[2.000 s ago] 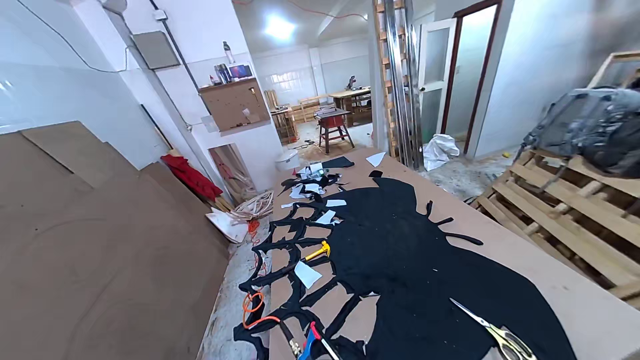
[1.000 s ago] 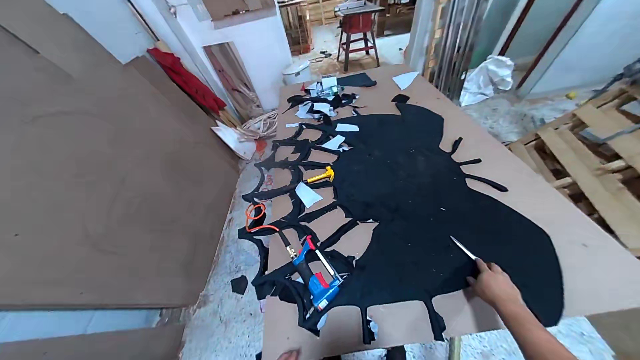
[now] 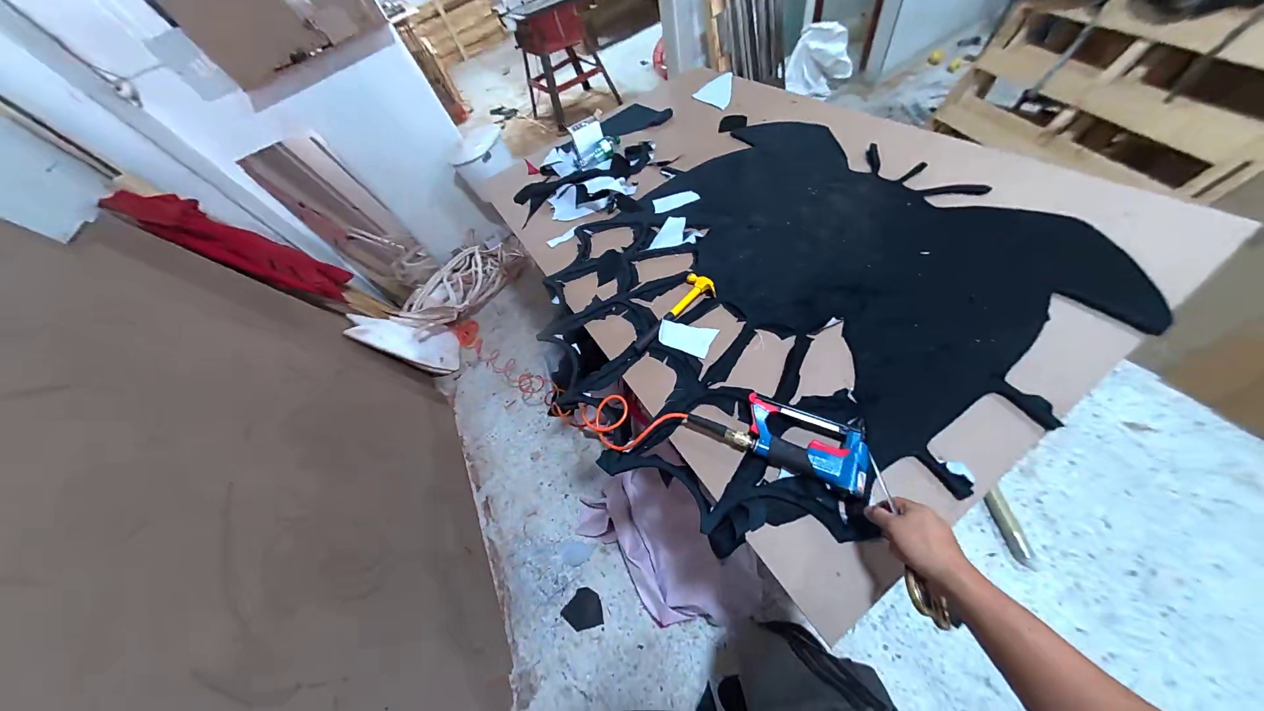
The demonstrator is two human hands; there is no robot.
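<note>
Near the table's front edge, my right hand [image 3: 918, 538] is shut around a pair of scissors [image 3: 881, 478], with the blades pointing up beside a blue pneumatic stapler and the brass-coloured handles hanging below the hand. The stapler [image 3: 839, 462] lies on black fabric strips, joined to an orange coiled air hose [image 3: 604, 420]. A large black fabric piece [image 3: 889, 257] with cut-out strips spreads over the brown board [image 3: 1047, 365]. A yellow-headed hammer [image 3: 697, 286] lies on the strips, close to a white scrap [image 3: 688, 340]. My left hand is not in view.
A large brown panel [image 3: 237, 474] stands at the left, with a red cloth [image 3: 222, 242] over its top edge. Pink cloth [image 3: 671, 563] hangs beside the table, and a black scrap [image 3: 583, 608] lies on the floor. Wooden pallets [image 3: 1116, 109] are at the upper right.
Two seconds ago the scissors lay on the black fabric; one second ago my right hand was at them. Now they are in my hand, near the stapler. The view has shifted.
</note>
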